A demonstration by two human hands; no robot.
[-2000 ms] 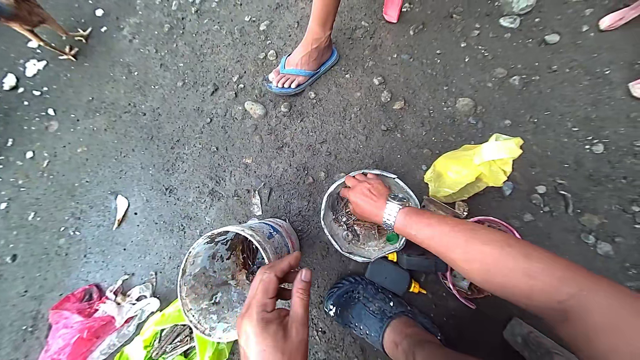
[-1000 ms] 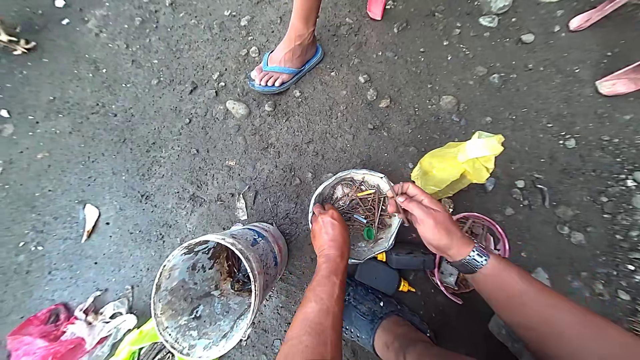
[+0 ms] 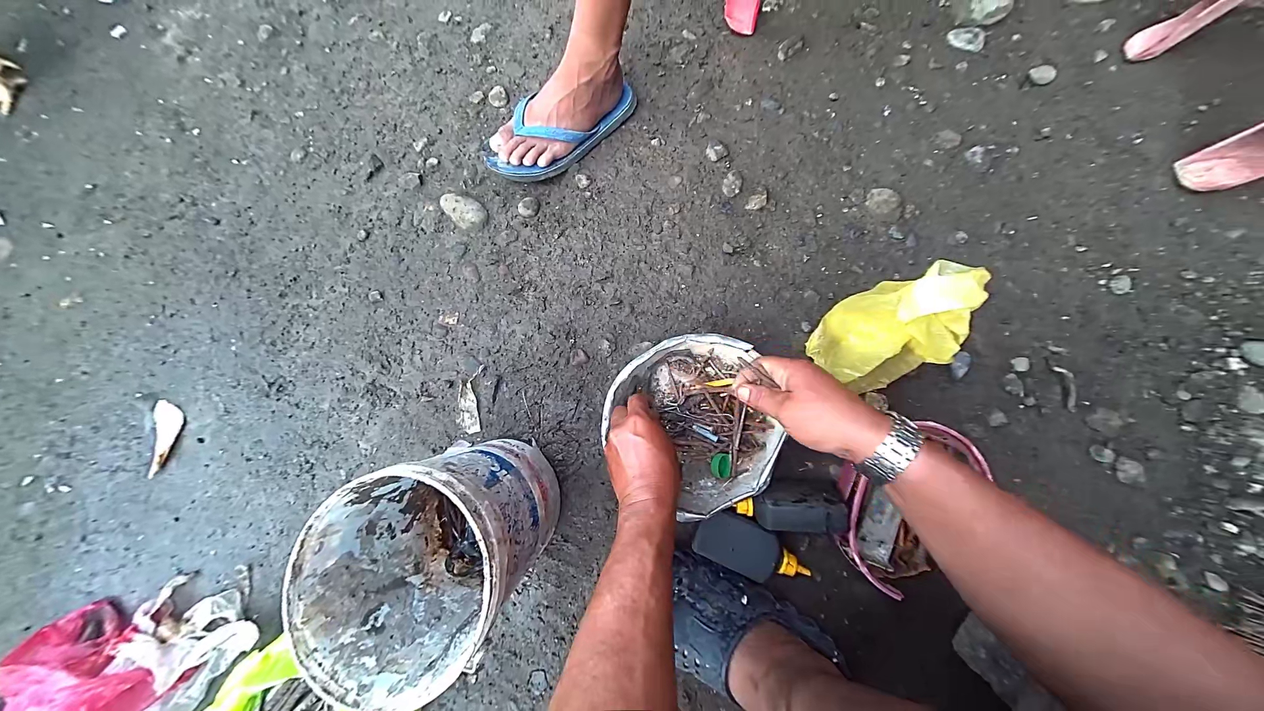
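Note:
A round whitish basin (image 3: pixel 706 499) stands on the dirt with thin rusty nails or sticks (image 3: pixel 736 425), a green bottle cap (image 3: pixel 721 465) and a small yellow piece in it. My left hand (image 3: pixel 642 454) is at the basin's left rim, fingers curled; whether it grips anything is hidden. My right hand (image 3: pixel 800 400), with a metal watch on the wrist, pinches several thin dark pieces over the basin's right side. Left of my left arm, a dirty paint-stained bucket (image 3: pixel 513 494) leans with dark matter inside.
Two black bottles (image 3: pixel 736 546) with yellow caps lie below the basin, beside my clog (image 3: pixel 701 602). A yellow plastic bag (image 3: pixel 889 326) and a pink-rimmed container (image 3: pixel 973 454) are at right. Pink and white plastic bags (image 3: pixel 128 657) lie lower left. Another person's foot in a blue flip-flop (image 3: pixel 558 128) stands above.
My left hand has moved from in front of the bucket to the basin's left rim. My right hand, earlier inside the basin, is now at its right side with thin pieces between its fingers.

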